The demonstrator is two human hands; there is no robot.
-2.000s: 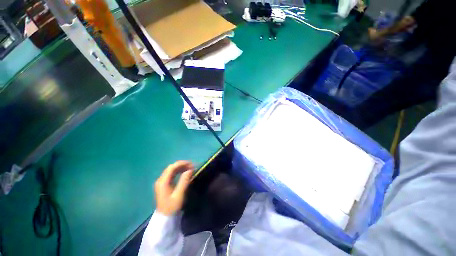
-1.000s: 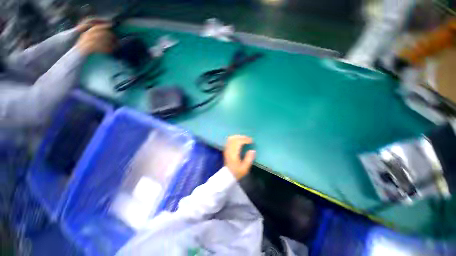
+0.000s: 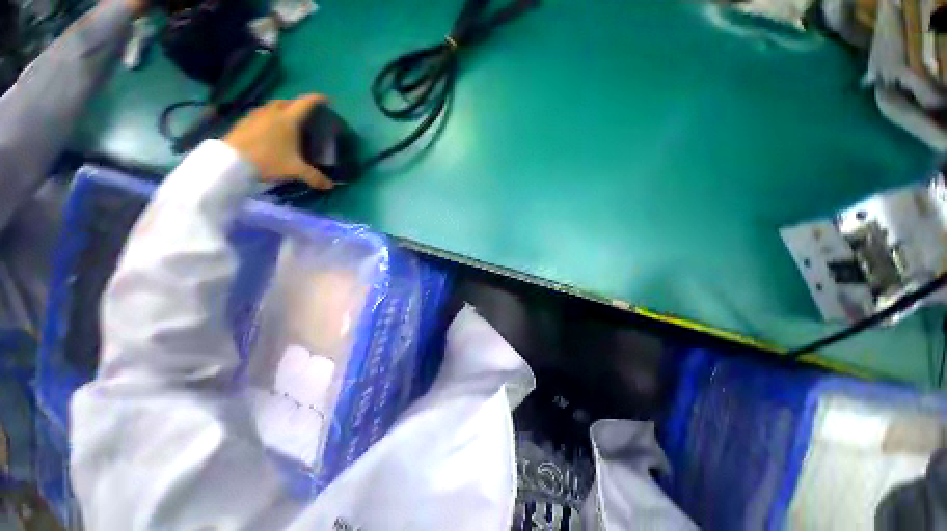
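My left hand (image 3: 278,143) reaches across the near edge of the green bench. Its fingers and thumb are around a black housing (image 3: 328,145) at the bench's left part. A thick black cord (image 3: 415,85) runs from the housing to a coil held by a small yellowish tie. My right hand cannot be made out; a blurred dark grey shape cut off at the lower right edge is too unclear to name.
Blue lined crate (image 3: 386,311) with white covers (image 3: 304,373) stands below my left arm. Another lined crate (image 3: 805,456) holds white pieces at lower right. A white screw tray (image 3: 820,264) is at right, crossed by a black lead. Another worker's sleeve (image 3: 62,99) and black corded parts are upper left.
The view has turned left and moved closer to the corded housings. My left hand has left the bench edge, reached left and taken hold of the black housing.
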